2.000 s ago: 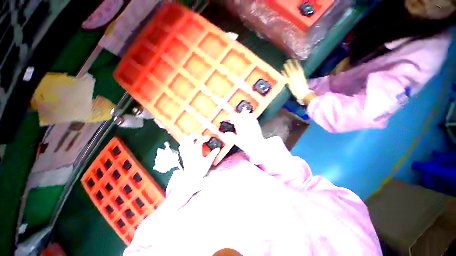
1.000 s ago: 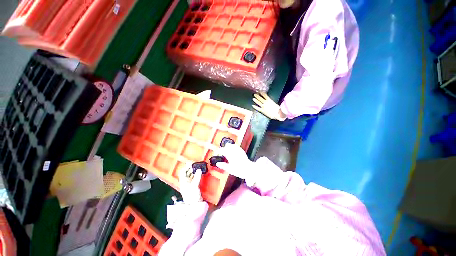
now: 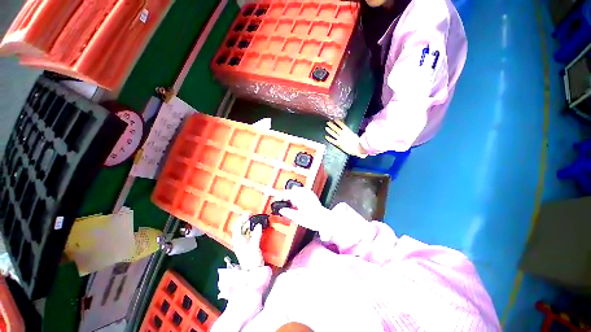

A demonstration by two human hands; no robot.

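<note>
An orange tray (image 3: 234, 166) with a grid of pockets lies in front of me. Two black units (image 3: 303, 159) sit in pockets along its right side, one partly behind my right fingers. My left hand (image 3: 246, 241), in a white glove, holds a black unit (image 3: 259, 222) between its fingertips above the tray's near edge. My gloved right hand (image 3: 303, 206) has its fingertips on another black unit (image 3: 280, 207) at a pocket. The near corner pocket shows no unit. The fingertips partly cover both units.
A part-filled orange tray (image 3: 285, 40) stands on plastic wrap beyond. A co-worker's pink sleeve (image 3: 415, 84) and hand are at right. A black tray (image 3: 48, 162) and orange stack (image 3: 97, 32) are left. Another filled orange tray (image 3: 173, 305) and small bottles (image 3: 178, 245) are near left.
The view has swung, bringing the black tray and orange stack into sight. My left hand has taken the unit out of the near corner pocket. Both hands have hardly moved in the last second.
</note>
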